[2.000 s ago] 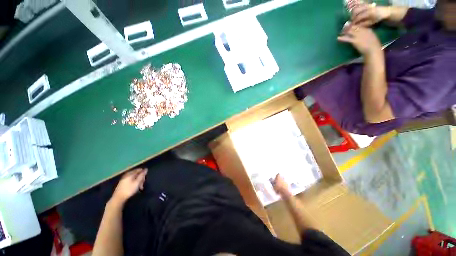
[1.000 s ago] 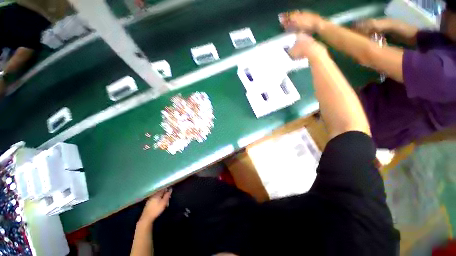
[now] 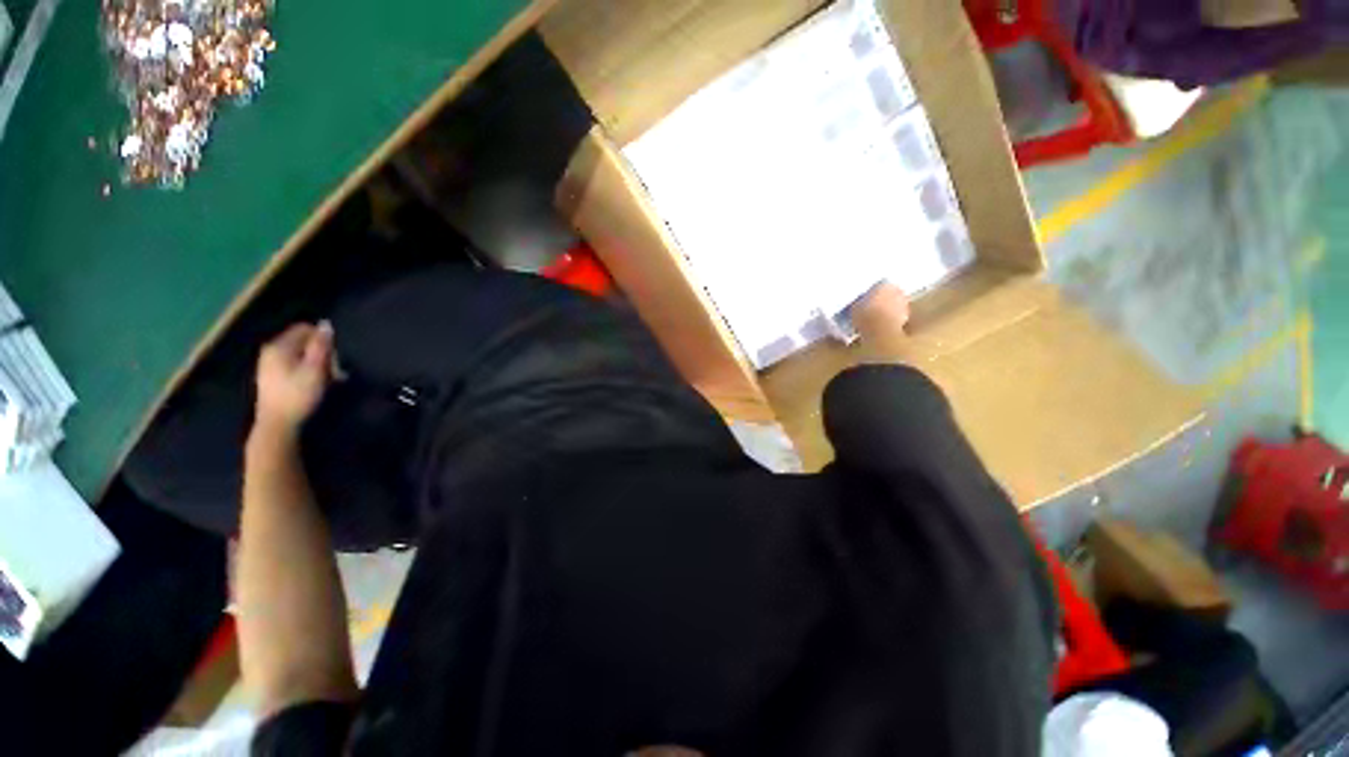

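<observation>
The open brown carton (image 3: 969, 141) lies below the bench edge, packed with rows of white housings (image 3: 784, 192) with grey windows. My right hand (image 3: 883, 314) is inside it at the near side, its fingers closed on a white housing (image 3: 840, 326) beside the rows; the hand partly hides the piece. My left hand (image 3: 296, 370) rests over my dark-clothed lap by the bench edge, fingers curled. A small pale glint shows at its fingertips, too small to identify.
The green bench (image 3: 340, 89) holds a loose pile of copper and silver parts (image 3: 181, 74). Stacked housings (image 3: 27, 392) stand at the left edge, near a white bin (image 3: 67, 555). Red stools (image 3: 1287, 510) and a person's purple clothing (image 3: 1184, 33) are at the right.
My right hand has moved from the stacked housings on the bench down into the carton. The view has swung down and right. My left hand stays low near the bench edge.
</observation>
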